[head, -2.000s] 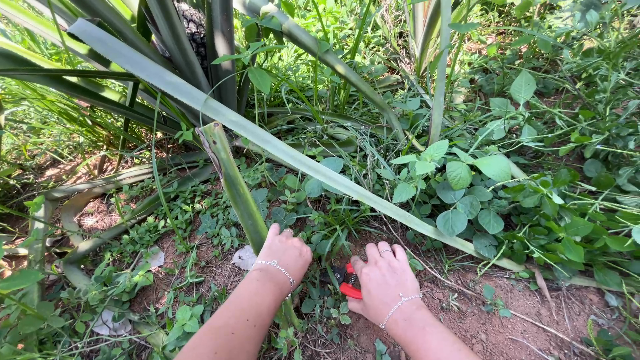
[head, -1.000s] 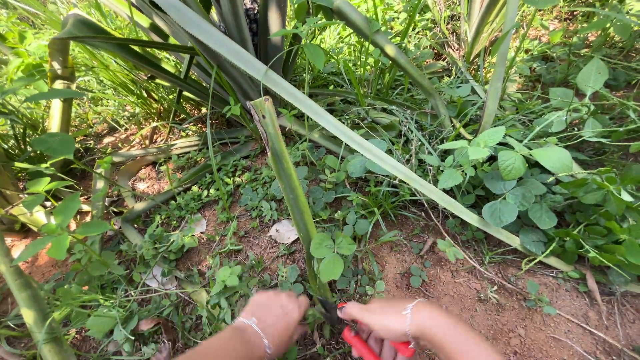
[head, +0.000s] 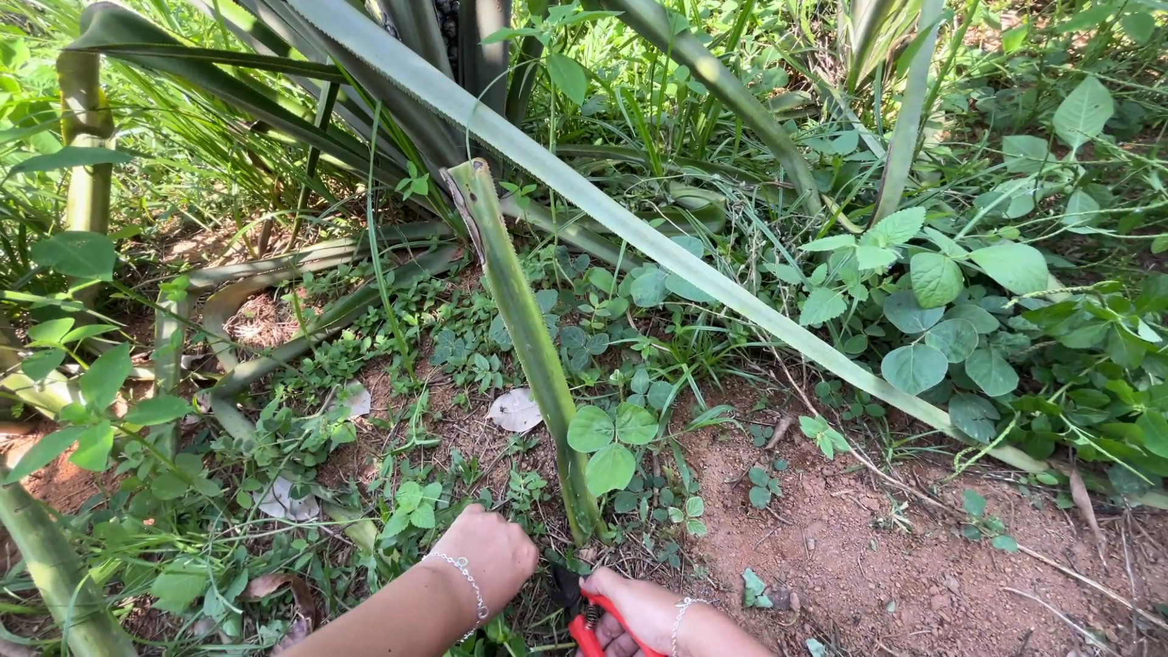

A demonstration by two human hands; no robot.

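Red-handled pruning shears point(head: 589, 630) with dark blades are in my right hand point(head: 639, 613) at the bottom centre. Their blades point up and left, low among the weeds near the base of a cut green leaf stalk point(head: 538, 351). That stalk stands slanted, its upper end blunt and partly brown. My left hand point(head: 497, 552) is curled just left of the blades, close to the ground; its fingertips are hidden, so what it grips cannot be seen. A long pale-green leaf with toothed edges point(head: 639, 228) runs diagonally above both hands. Each wrist wears a thin bracelet.
A large spiky-leaved plant point(head: 429, 100) rises at the back. Bent stalks point(head: 338, 315) lie at the left, and a thick stalk point(head: 55, 566) crosses the lower left corner. Leafy weeds point(head: 940, 310) grow at the right above reddish soil point(head: 876, 547). Dry leaves point(head: 516, 411) lie about.
Both hands have moved lower, from beside the cut stalk to the ground near its base. The shears, partly hidden under my right hand before, now show more. The view has shifted.
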